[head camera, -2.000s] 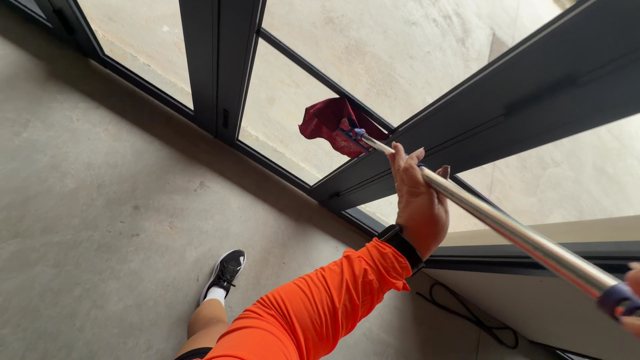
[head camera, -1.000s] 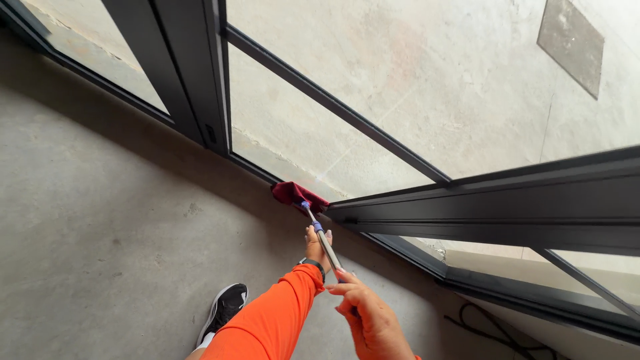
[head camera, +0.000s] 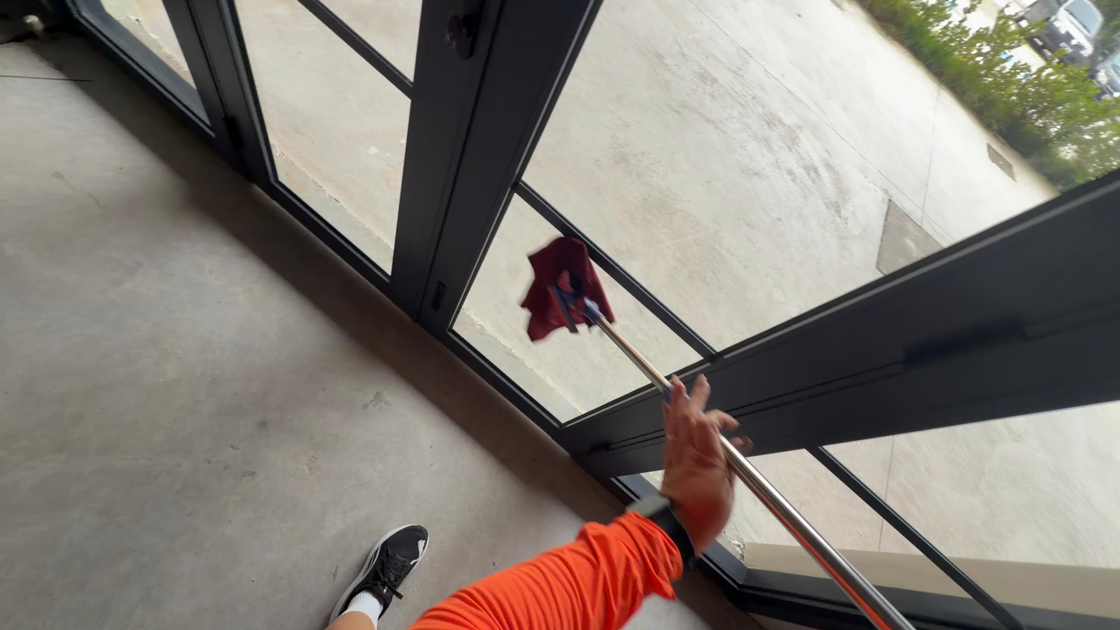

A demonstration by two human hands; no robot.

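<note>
My left hand (head camera: 700, 472), with an orange sleeve and a dark wristband, is around a shiny metal telescopic pole (head camera: 809, 538) in a loose hold, several fingers raised and spread. The pole slants from the bottom right edge up to a flat mop-like head (head camera: 573, 302) draped in a dark red cloth (head camera: 547, 306). This cloth is over the small lower glass pane (head camera: 499, 293) of a dark-framed door, just below its thin crossbar (head camera: 617, 267). Whether it touches the glass cannot be told. The pole's lower end and my right hand are out of view.
Dark door frames (head camera: 455, 157) with glass panes run diagonally across the view, with another door section at right (head camera: 919, 350). My shoe (head camera: 385, 564) stands on the concrete floor (head camera: 201, 420). Outside, beyond the glass, are paving, green shrubs (head camera: 1006, 87) and parked vehicles.
A second ago the red cloth was at the pane's bottom edge by the floor; now it is up near the crossbar. My right hand has gone out of view. The view has shifted.
</note>
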